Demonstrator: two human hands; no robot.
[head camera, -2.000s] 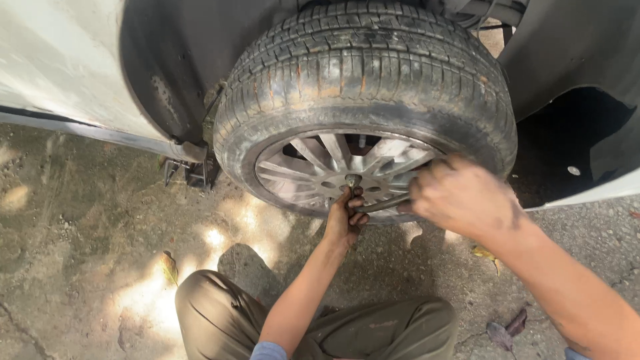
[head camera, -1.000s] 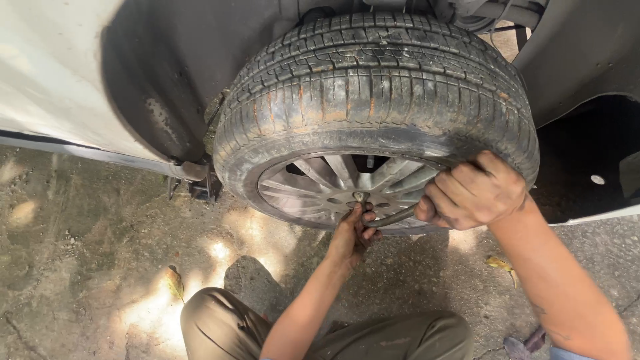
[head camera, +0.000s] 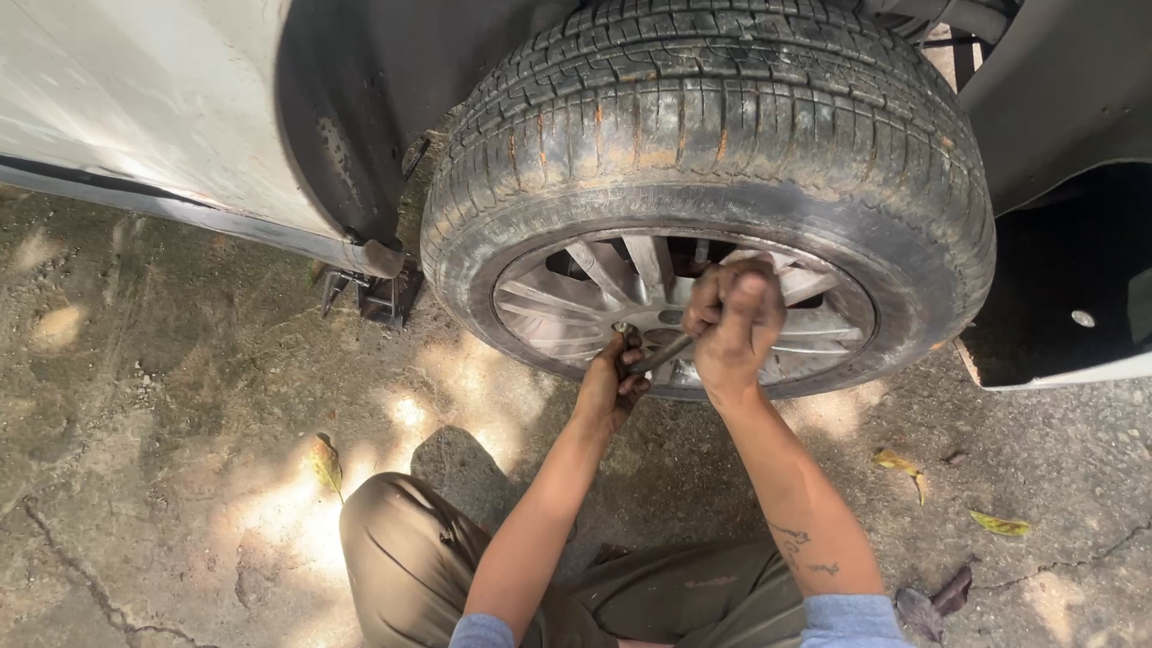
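Observation:
A car wheel with a worn, dusty tyre (head camera: 720, 135) and a multi-spoke alloy rim (head camera: 576, 279) sits in the wheel arch. My left hand (head camera: 614, 382) grips the head end of a metal lug wrench (head camera: 661, 354) at the lower middle of the rim, near the hub. My right hand (head camera: 740, 310) is closed around the wrench's other end, in front of the spokes to the right. The wrench slants up from my left hand to my right. Whether its socket sits on a lug nut is hidden by my fingers.
A dark metal jack (head camera: 382, 297) stands under the sill left of the tyre. The pale car body (head camera: 153, 99) is at upper left, with a lower body panel (head camera: 1071, 369) at right. My bent knees are below the wheel. Dry leaves (head camera: 900, 463) lie on the concrete.
My right hand has moved left along the rim, from its right edge towards the hub, and the wrench now slants more steeply. My left hand stays low near the hub.

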